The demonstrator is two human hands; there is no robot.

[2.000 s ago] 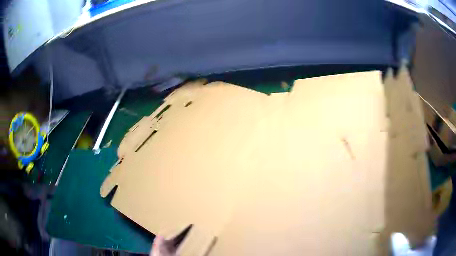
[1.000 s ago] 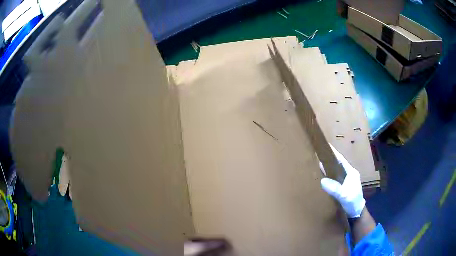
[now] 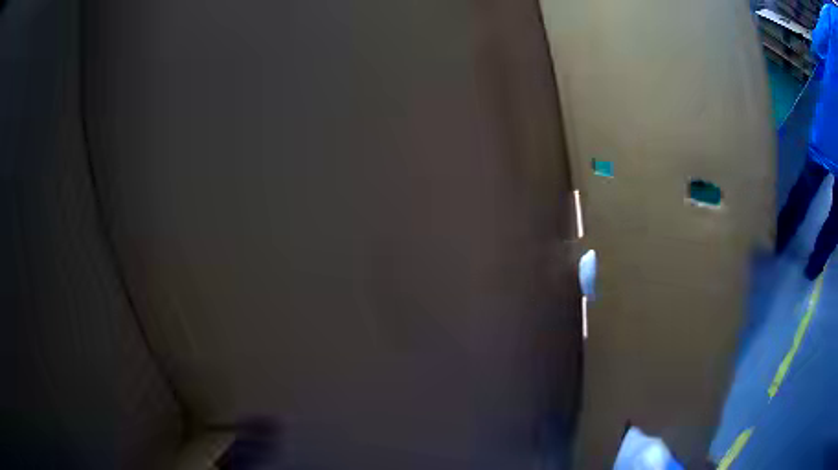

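The brown box blank (image 3: pixel 349 229) fills most of the view, very close and dark in shadow. A lighter side flap (image 3: pixel 671 303) stands along its right, with two small holes and slits at the fold. My right hand (image 3: pixel 646 452), in a white glove, is cut off by the bottom edge and holds the flap's lower part. A small white patch, likely glove, shows through a slot at the fold. A dark blurred shape at the bottom left may be my left hand (image 3: pixel 257 442); its fingers cannot be made out.
A person in blue clothing (image 3: pixel 824 119) stands at the far right edge, cut off by the frame. Shelving (image 3: pixel 786 37) is behind. The blue-grey floor (image 3: pixel 809 395) with a broken yellow line shows at the right.
The blank has come much nearer the camera and now hides the bench, pile and finished boxes. My right hand now shows lower, at the bottom edge. The person at the right has come into view.
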